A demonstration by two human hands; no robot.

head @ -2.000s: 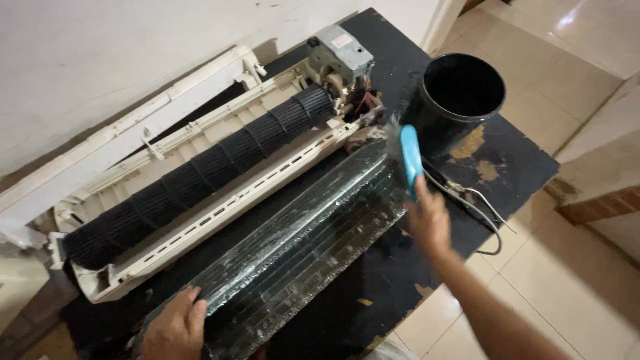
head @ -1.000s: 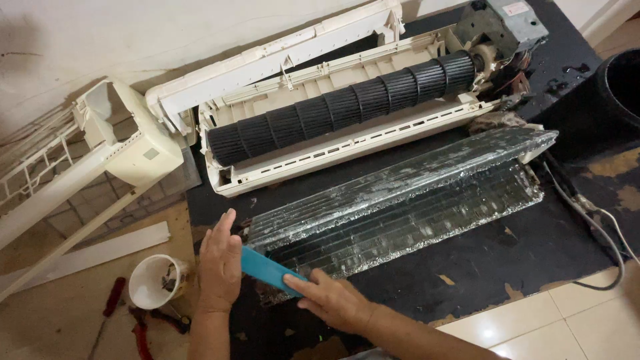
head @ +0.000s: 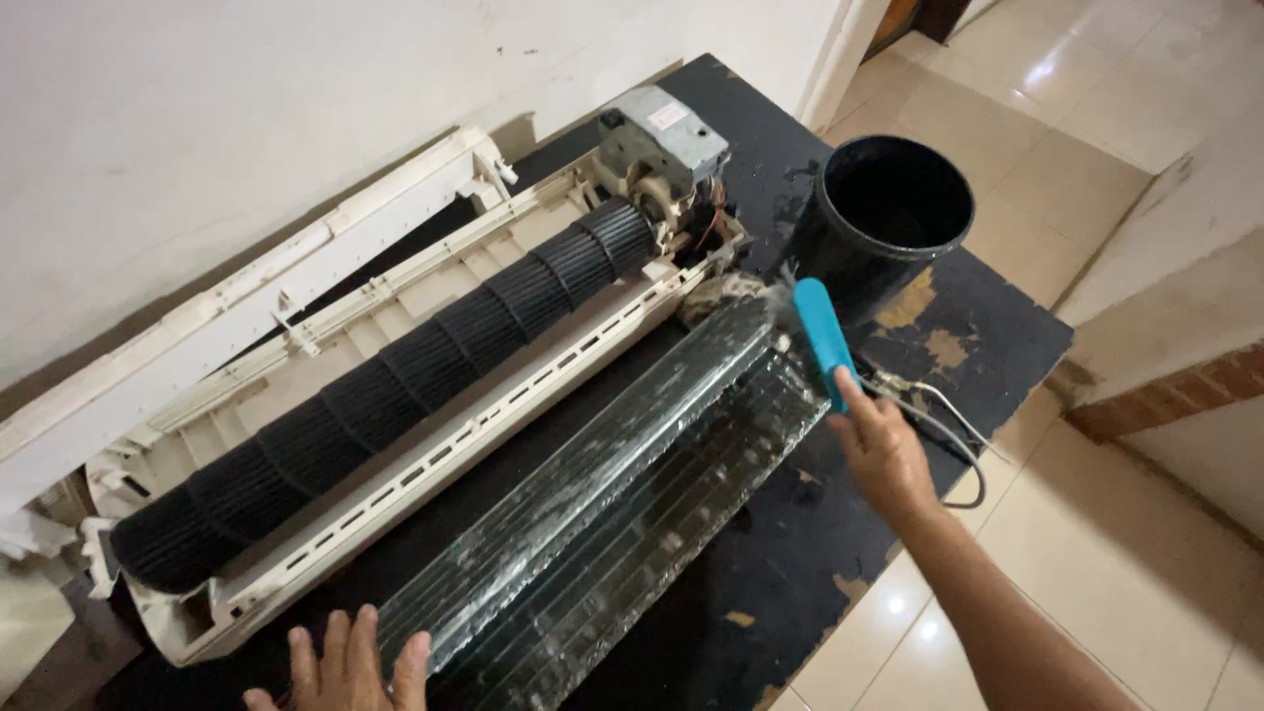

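My right hand (head: 884, 449) holds a brush by its blue handle (head: 825, 336); the pale bristles are at the far right end of a wet metal evaporator coil (head: 592, 474) of an air conditioner. My left hand (head: 346, 667) is spread with its fingers apart at the coil's near left end, by its edge. Behind the coil lies the cream plastic chassis (head: 464, 425) of the indoor unit, with a black cylindrical blower fan (head: 395, 390) in it and a grey metal box (head: 662, 138) at its right end.
A black bucket (head: 894, 202) stands on the worn black table (head: 770, 553) right of the coil. Grey cables (head: 948, 434) hang over the table's right edge. A long white plastic panel (head: 267, 286) lies between the chassis and the wall. Tiled floor (head: 1165, 602) lies beyond the table.
The brush in my right hand has moved from the coil's left end, beside my left hand, to its far right end. The view has swung to the right since one second ago.
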